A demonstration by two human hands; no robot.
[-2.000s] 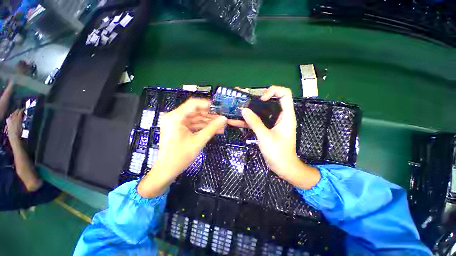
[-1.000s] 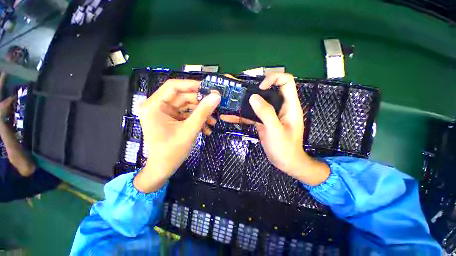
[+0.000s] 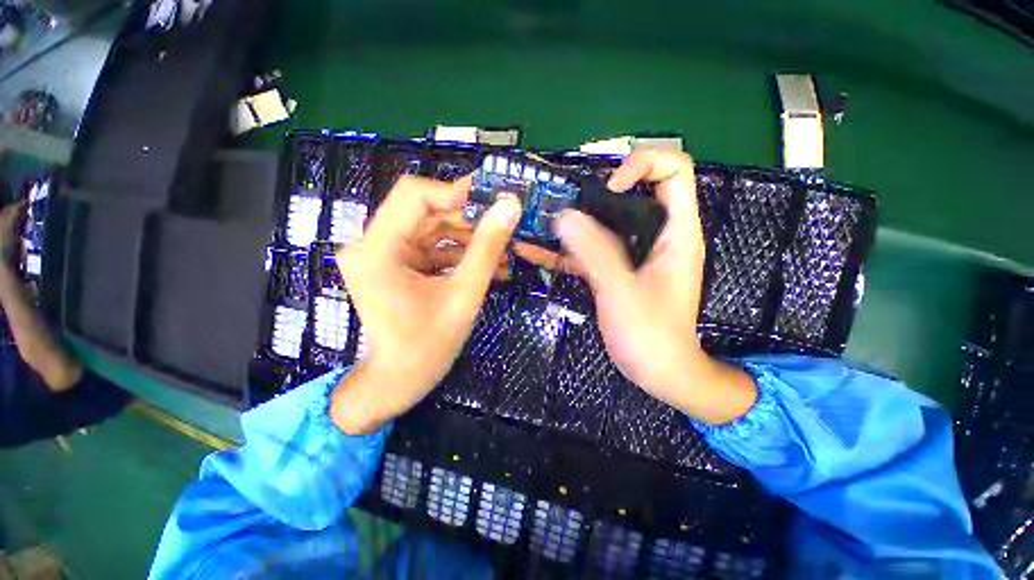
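Note:
My left hand [image 3: 425, 283] grips the left end of a blue circuit board [image 3: 524, 202] with silver contacts along its top edge, thumb on its face. My right hand [image 3: 641, 283] holds a black phone housing [image 3: 618, 218] against the board's right end, its thumb at the join. The board and housing are close together above the tray; fingers hide how far they are joined. Below is the glossy black component tray [image 3: 510, 357] with textured pockets. Pale keypads [image 3: 303, 219] lie in its left pockets, and more keypads [image 3: 450, 499] lie in the near tray.
Pale display modules [image 3: 801, 119] lie on the green bench beyond the tray, with others along its far edge [image 3: 459, 135]. A pale piece [image 3: 263, 110] lies at upper left. Matte black trays [image 3: 198, 300] stand at left. Another person's arm [image 3: 34, 329] shows at the far left.
The view has shifted, and the plastic bag at the far side has left it. Both hands still hold the board and housing; my right thumb has moved from the housing toward the board.

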